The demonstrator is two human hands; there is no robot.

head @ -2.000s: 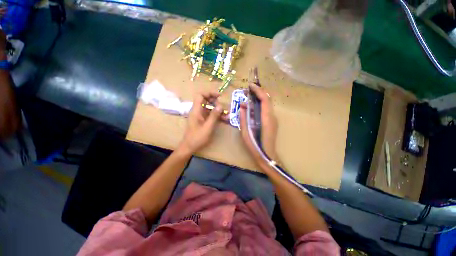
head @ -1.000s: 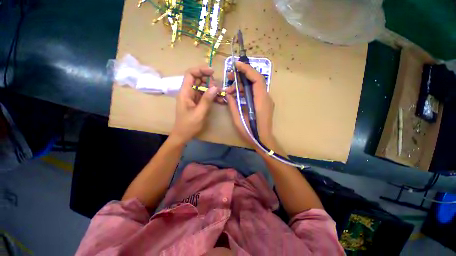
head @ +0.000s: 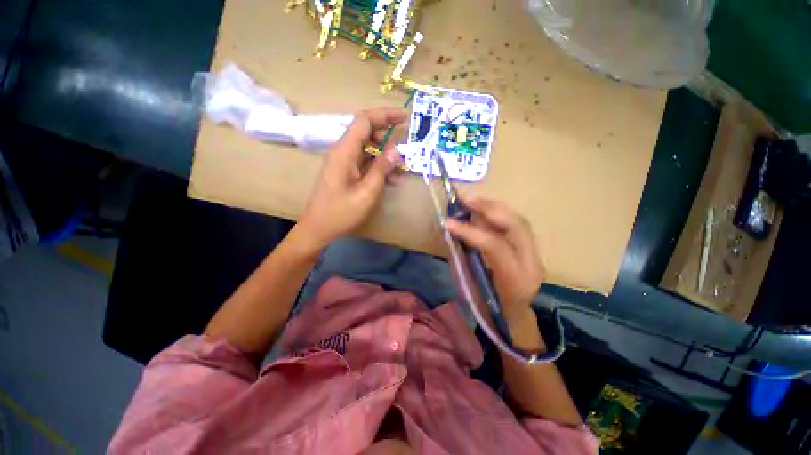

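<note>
The white square housing (head: pixel 487 160) lies open side up on the tan mat, with a green circuit board (head: pixel 471 138) inside. My left hand (head: pixel 351 178) is at the housing's left edge and pinches a small gold strip (head: pixel 374 152) with a thin green wire. My right hand (head: pixel 502 244) holds the dark soldering iron (head: pixel 480 271) like a pen, its metal tip over the lower part of the housing. A thin pale line runs along the iron. Whether the tip touches anything cannot be told.
A tangled pile of gold strips (head: pixel 378 27) lies beyond the housing. A white bagged bundle (head: pixel 298 127) reaches my left hand. A clear plastic hood (head: pixel 622 44) hangs far right. A brown side tray (head: pixel 698 262) and a black bin with gold-green pieces (head: pixel 618 416) are to the right.
My right hand has moved back and right, away from the left fingers, and the iron's tip now points into the housing. The housing and board are more exposed. My left hand still holds the gold strip.
</note>
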